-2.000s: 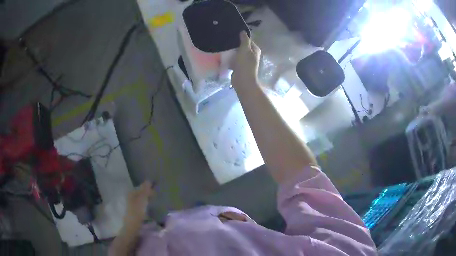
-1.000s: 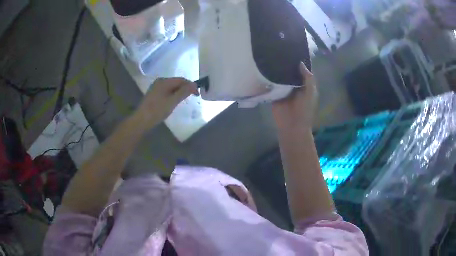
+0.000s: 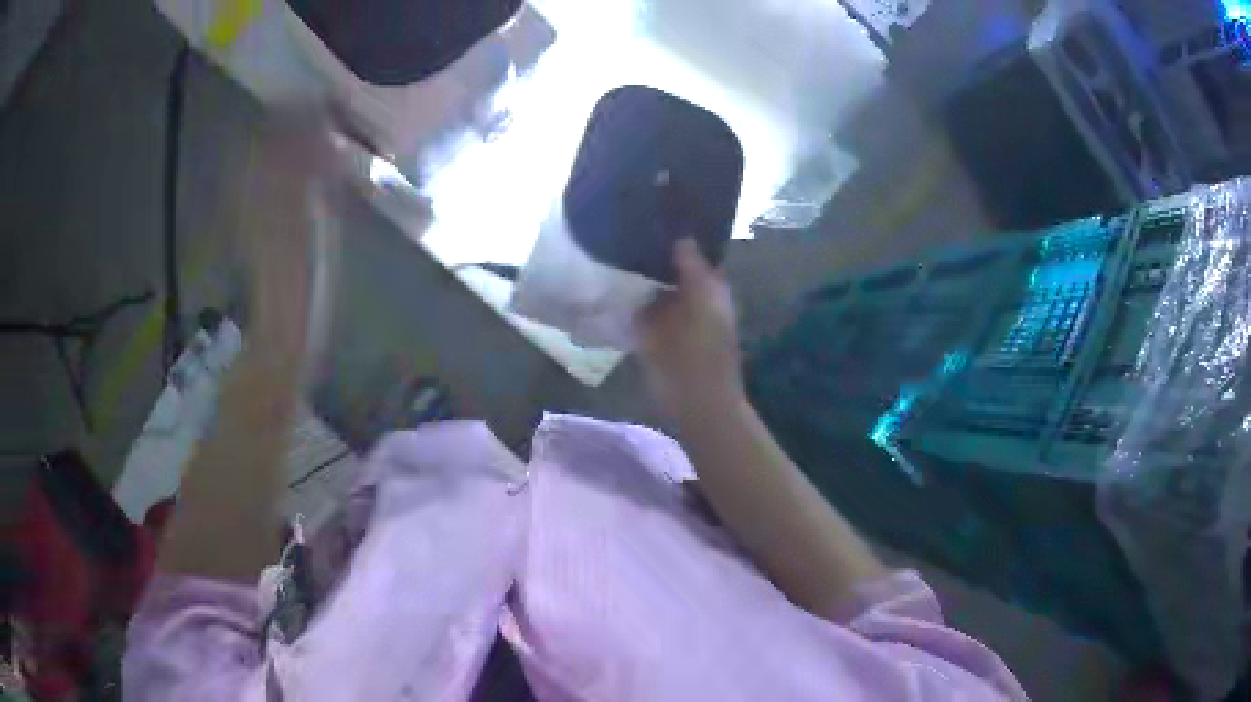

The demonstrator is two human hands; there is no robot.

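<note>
A white box-shaped unit with a black rounded top is at the near end of the white bench. My right hand is on its near right edge, thumb on the black top and fingers along the white side. Whether the unit touches the bench is unclear. My left hand is raised at the bench's left edge, strongly blurred; its fingers and anything in them cannot be made out. A second black-topped unit is cut off by the top edge.
A teal lattice crate is at the right, with shiny clear wrap over it. A dark panel stands behind it. Red machinery is at lower left, with thin black cables on the floor. Strong glare covers much of the bench.
The held unit has moved down from the top of the view and its black top faces me. My left hand has left a small dark part at its side and moved up and left.
</note>
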